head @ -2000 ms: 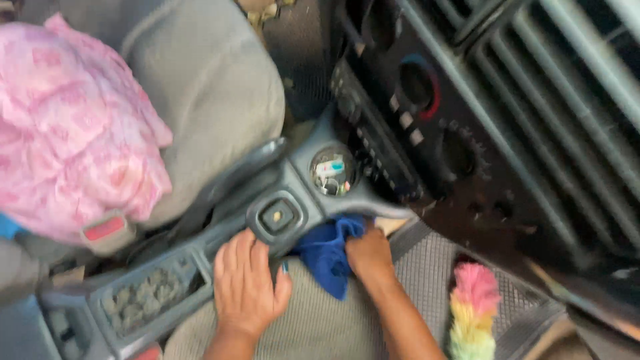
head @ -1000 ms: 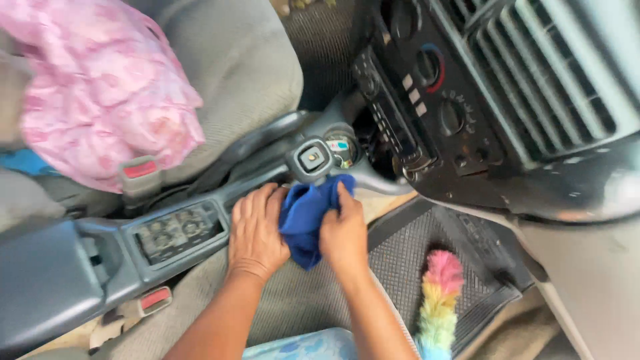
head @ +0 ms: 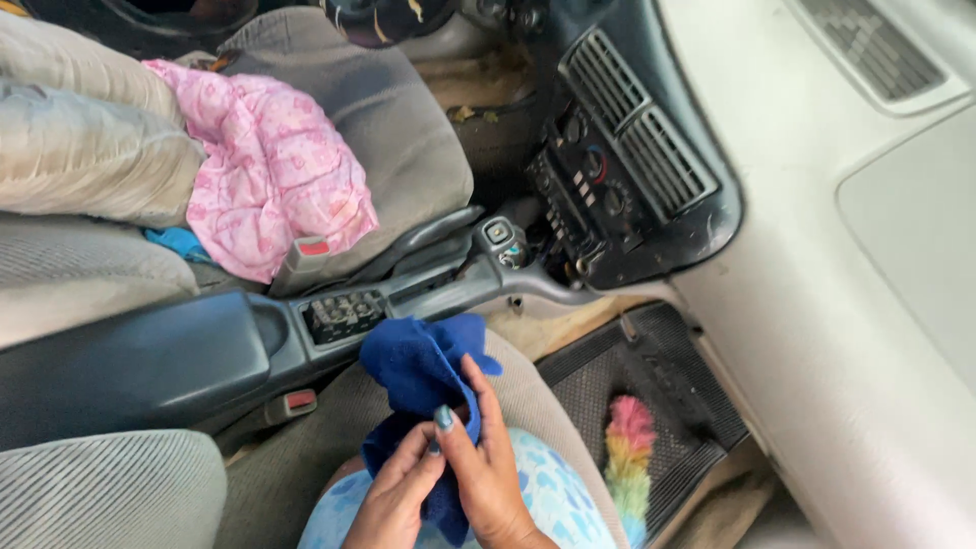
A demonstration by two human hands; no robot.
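Note:
A blue cloth [head: 415, 366] is bunched between my two hands, above my lap and the front edge of the seat. My left hand [head: 404, 484] grips its lower left part with bent fingers. My right hand [head: 488, 457] holds the other side, thumb near the left fingertips and one finger stretched along the fold. Just beyond the cloth lies the grey centre console [head: 450, 293], with a gear knob [head: 498, 231], a cup holder with small items [head: 512, 255] and a switch panel [head: 343, 314].
Pink patterned fabric [head: 278, 168] lies on the other seat [head: 404, 130]. The handbrake lever [head: 435, 229] lies alongside the console. A rainbow-coloured fluffy duster [head: 629, 457] rests on the black floor mat [head: 595, 389]. The dashboard [head: 801, 229] is at the right.
Both hands and the blue cloth have come away from the console, back over my lap. My left hand, earlier resting on the console, now grips the cloth too. The view has shifted and widened.

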